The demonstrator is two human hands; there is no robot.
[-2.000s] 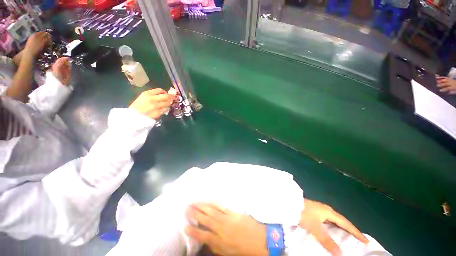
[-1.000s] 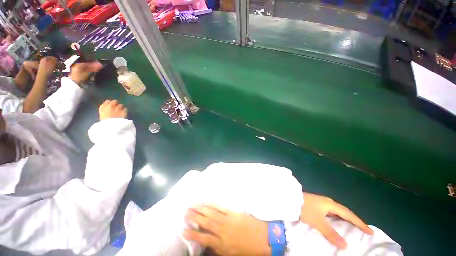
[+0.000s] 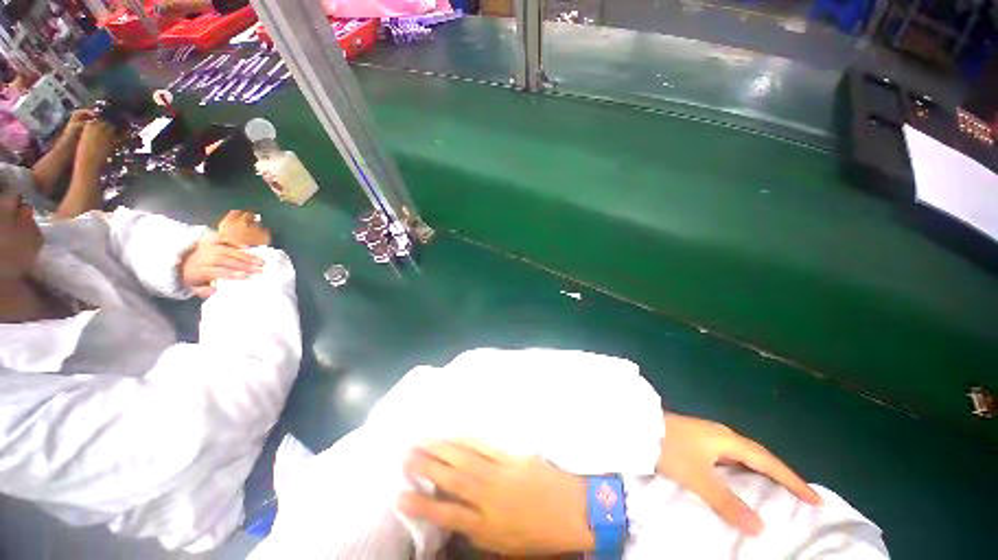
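My forearms in white sleeves lie crossed at the bottom of the view. My left hand (image 3: 731, 465) rests on my right sleeve, fingers spread, holding no part. My right hand (image 3: 498, 503), with a blue wristband (image 3: 606, 514), rests on my left sleeve, fingers slightly apart, its lower side partly hidden by cloth. Shiny round metal housings (image 3: 380, 237) cluster at the foot of the metal post. One housing (image 3: 336, 276) lies apart. A small gold and dark module (image 3: 981, 401) lies at the far right. A tiny white scrap (image 3: 570, 294) lies near the belt seam.
A co-worker in a white coat (image 3: 99, 405) sits at left, arms on the green bench (image 3: 657, 208). A cream bottle (image 3: 288, 177) stands behind the co-worker's hands. A metal post (image 3: 339, 109) rises ahead. A black tray with white paper (image 3: 958, 186) is at upper right.
The co-worker's hand has left the housings. That co-worker's arms are now folded together on the bench. My hands stay crossed as before; the view has shifted slightly.
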